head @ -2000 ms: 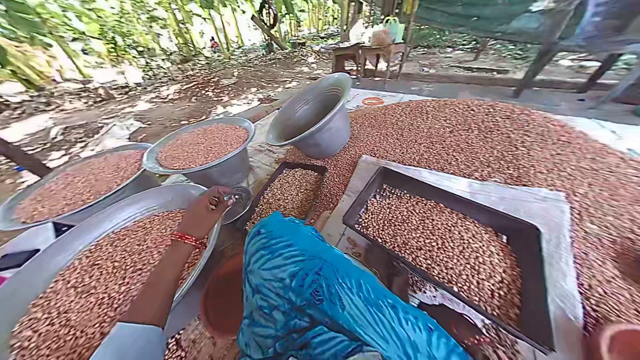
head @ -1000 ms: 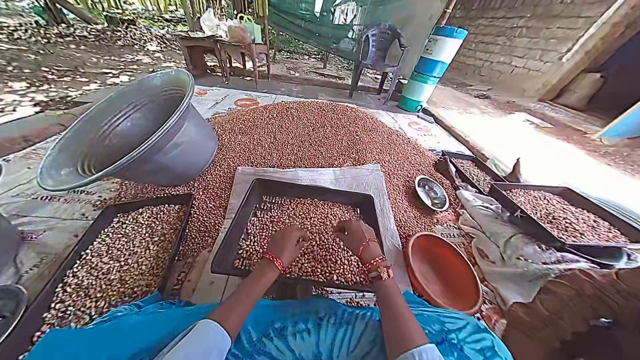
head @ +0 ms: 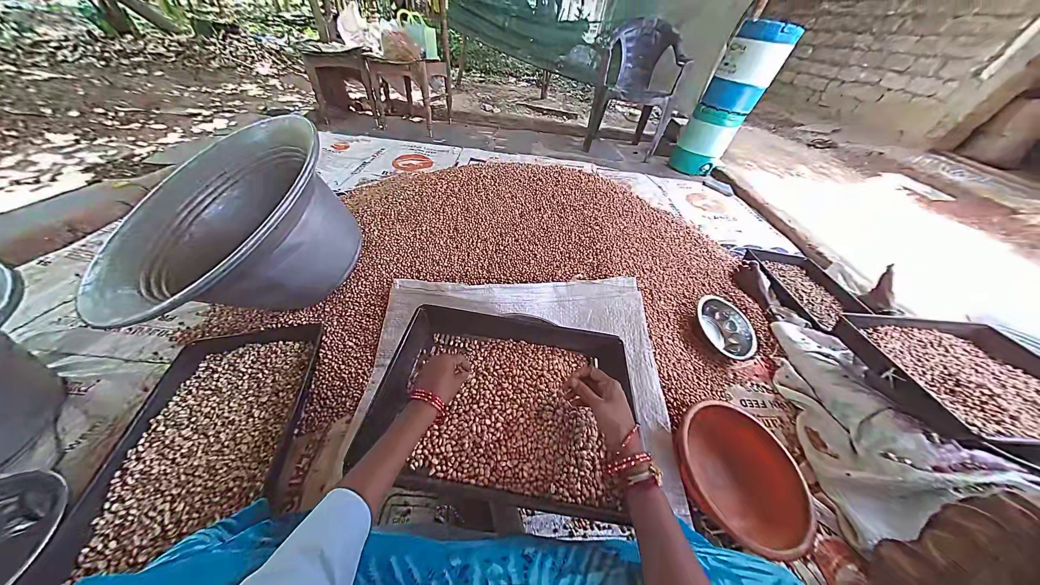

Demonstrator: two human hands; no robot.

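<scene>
A dark rectangular tray of reddish-brown nuts or seeds lies before me on a white woven sack. Over its left part is my left hand, fingers curled close to the nuts; whether it holds any is hidden. My right hand is above the right part, thumb and fingertips bent together, and I cannot tell if a nut is between them. Both wrists wear red bangles. Behind the tray spreads a large heap of the same nuts.
A big metal basin leans at the left, above a tray of paler nuts. To the right are a small metal bowl, a clay bowl, more nut trays and a person's foot. A plastic chair stands behind.
The view has swung right from the basins at the left since the oldest frame. My left hand was by a basin there. Since the middle frame, my hands have moved farther apart over the tray.
</scene>
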